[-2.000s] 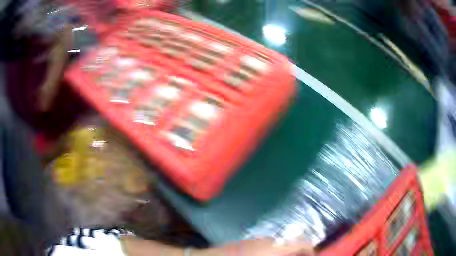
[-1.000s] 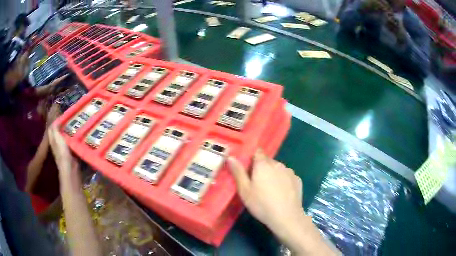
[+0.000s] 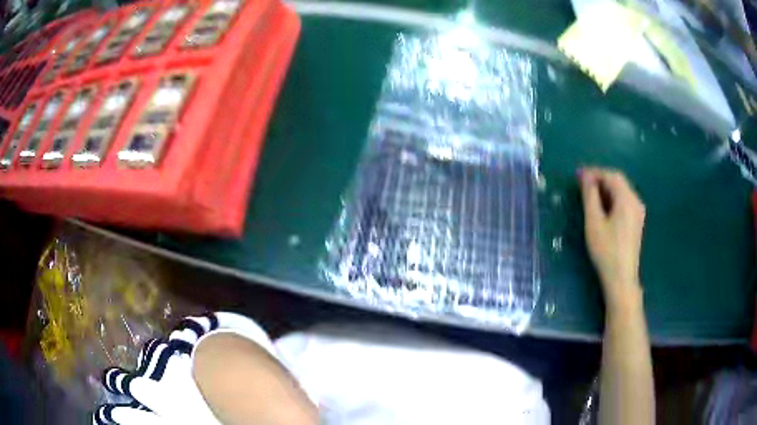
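Observation:
A flat dark gridded sheet (image 3: 456, 220) lies under clear crinkled film (image 3: 465, 79) on the green bench in front of me. The film glares and reaches past the sheet's far end. My right hand (image 3: 614, 207) is over the bench to the right of the sheet, apart from it. Its fingers are curled, with a small dark gap between thumb and finger; blur hides whether it pinches anything. My left hand is not in view; only part of that arm and its striped sleeve show at the lower left.
A stack of red foam trays (image 3: 220, 124) stands at the left, its pockets holding gold phones (image 3: 156, 116). A pale yellow perforated sheet (image 3: 593, 46) and white sheets lie at the upper right. Yellow items in clear plastic (image 3: 62, 307) are below the bench's front edge (image 3: 274, 286).
My hands have left the red tray stack. My view has swung right, so the stack stands further left and the film-covered sheet is central. My right hand is now beyond the sheet's right side.

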